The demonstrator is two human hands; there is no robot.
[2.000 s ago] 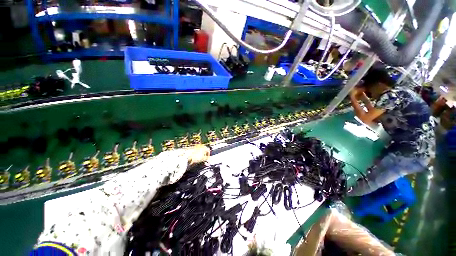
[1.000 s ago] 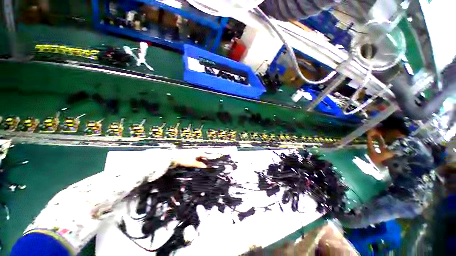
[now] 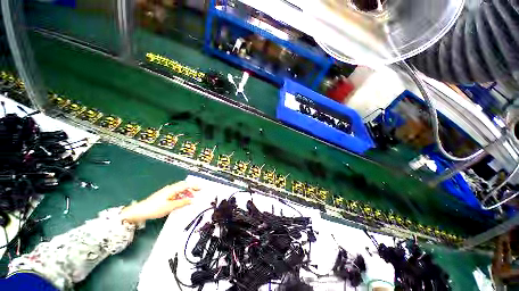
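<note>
My left hand [image 3: 156,206], in a white speckled oversleeve, reaches over the left corner of the white work sheet [image 3: 159,264]. A reddish patch shows at its fingers; whether it holds anything is unclear. A tangled pile of black cables [image 3: 250,244] lies on the sheet, right of the hand and not touching it. Small yellow-and-black board parts [image 3: 206,155] stand in a long row along the near edge of the dark green conveyor belt [image 3: 227,108]. No clear part of my right hand shows; a blurred pale shape at the bottom edge cannot be identified.
More black cables lie at the left [image 3: 28,153] and lower right [image 3: 415,267]. A blue tote [image 3: 324,122] with dark parts stands beyond the belt. A clear round hood [image 3: 392,28] and grey ribbed hose [image 3: 472,45] hang overhead.
The view has swung left and tilted, showing the left cable pile. My left hand has left the middle pile for the sheet's left corner. The neighbouring worker is mostly out of view.
</note>
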